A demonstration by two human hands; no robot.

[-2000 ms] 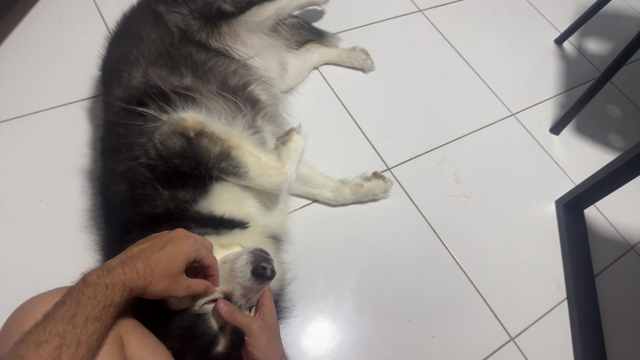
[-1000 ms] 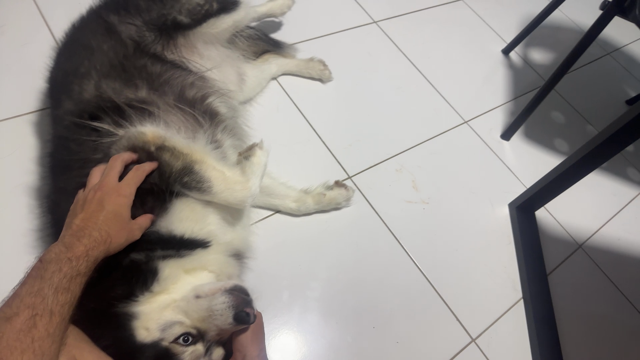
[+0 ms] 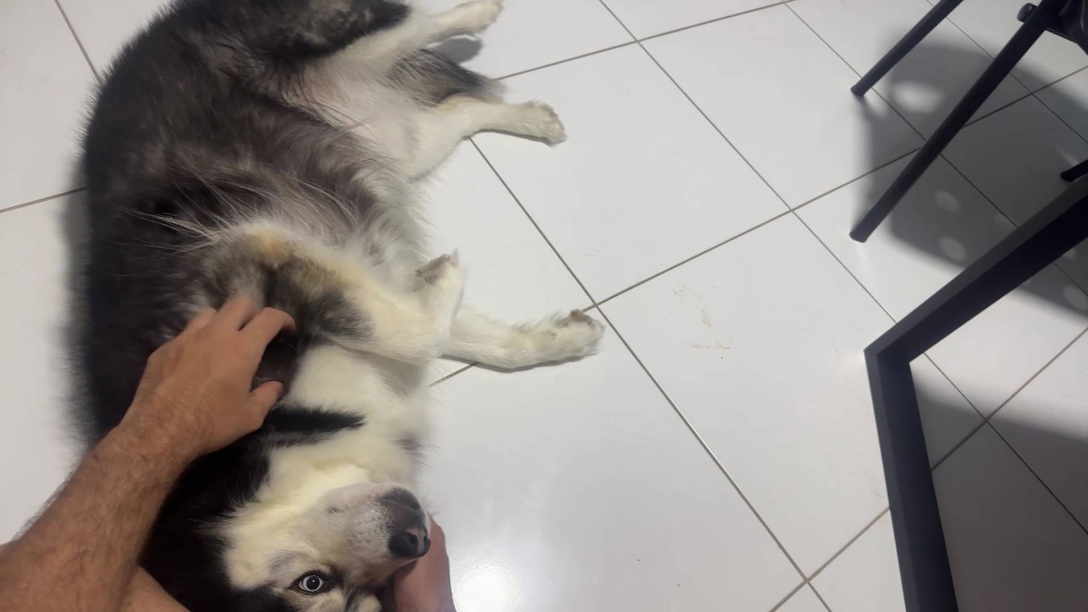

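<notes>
A black, grey and white husky-like dog (image 3: 340,382) lies on its side, its head at the bottom and its legs stretched to the right. My left hand (image 3: 212,374) rests on the fur at its shoulder, behind the bent foreleg, with fingers spread and slightly curled into the coat. Beneath the dog's muzzle (image 3: 374,518) is my right hand (image 3: 425,574), touching the lower side of the head; its fingers are mostly hidden. One pale eye of the dog is open.
White floor tiles (image 3: 680,280) with dark joints lie under the dog, with faint brownish marks at the right of the forepaws. A dark angled frame (image 3: 892,408) stands at the lower right. Dark chair legs (image 3: 952,127) and their shadow are at the upper right.
My left hand has moved from beside the dog's eye, up over its neck, to the shoulder. The dog's eye and face, partly covered earlier, now show. My right hand stays by the muzzle.
</notes>
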